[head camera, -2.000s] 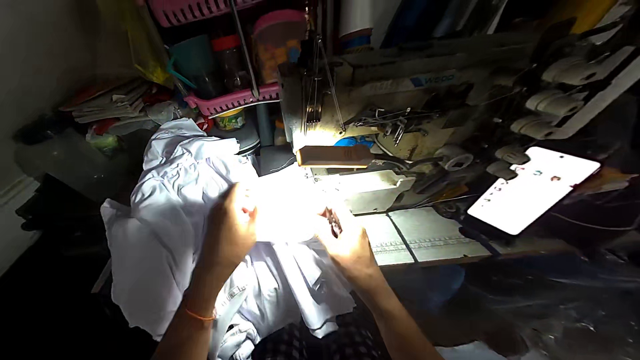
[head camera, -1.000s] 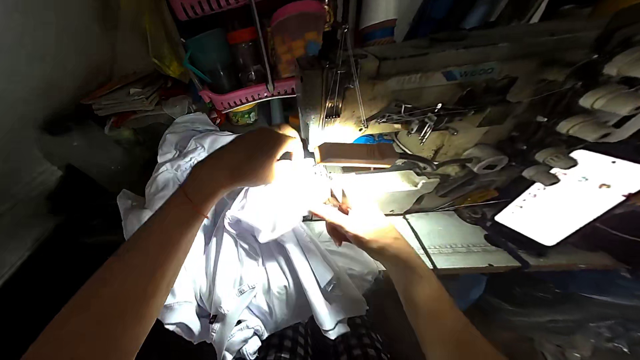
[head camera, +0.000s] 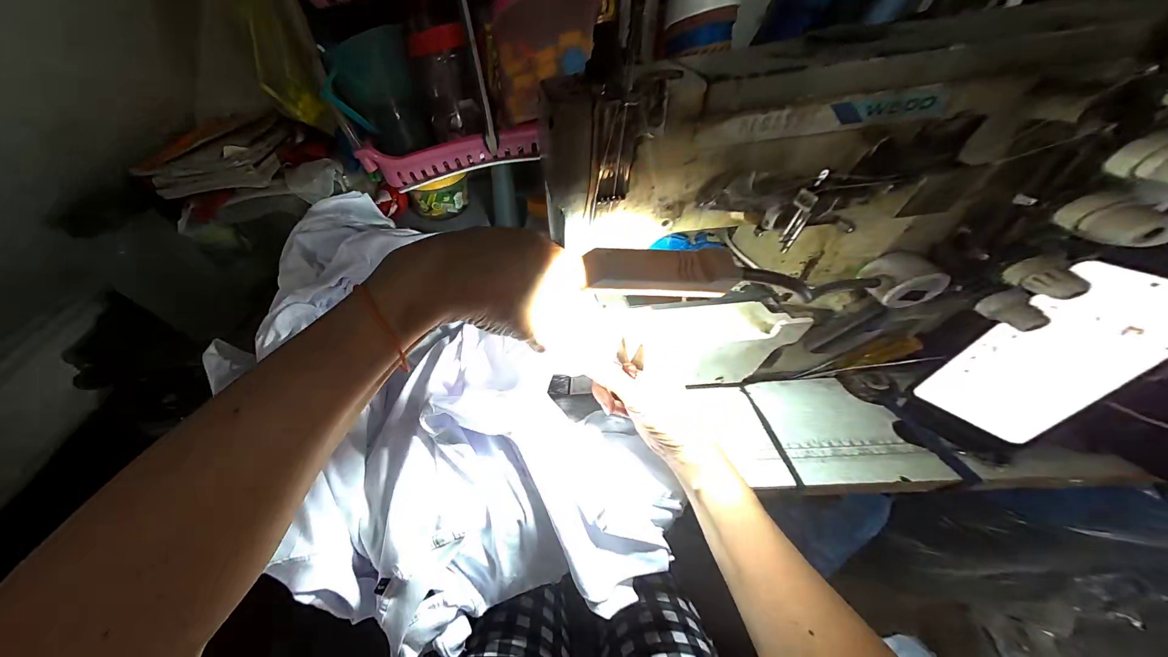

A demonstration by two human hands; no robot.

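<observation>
An industrial sewing machine [head camera: 730, 155] stands ahead, a lamp [head camera: 662, 271] glaring near its needle area. My left hand [head camera: 497, 278], an orange string on its wrist, reaches beside the needle area; its fingertips vanish in the glare. My right hand [head camera: 648, 401] is just to its right and lower, with a small dark metal tool [head camera: 630, 359], perhaps thread snips, at its fingers. Glare hides how either hand grips. A white cloth garment [head camera: 456, 456] lies bunched below and left of my hands, hanging over my lap.
A lit phone [head camera: 1049, 351] lies at the right, near the thread cones [head camera: 1111, 217]. Pink baskets [head camera: 456, 157] with jars stand behind at the left, beside a stack of papers [head camera: 219, 160]. The table edge [head camera: 867, 486] runs along the right front.
My left hand has moved from the cloth at the left up to the needle area, its forearm now crossing over the garment. The right hand stays near the needle area. The view has shifted somewhat.
</observation>
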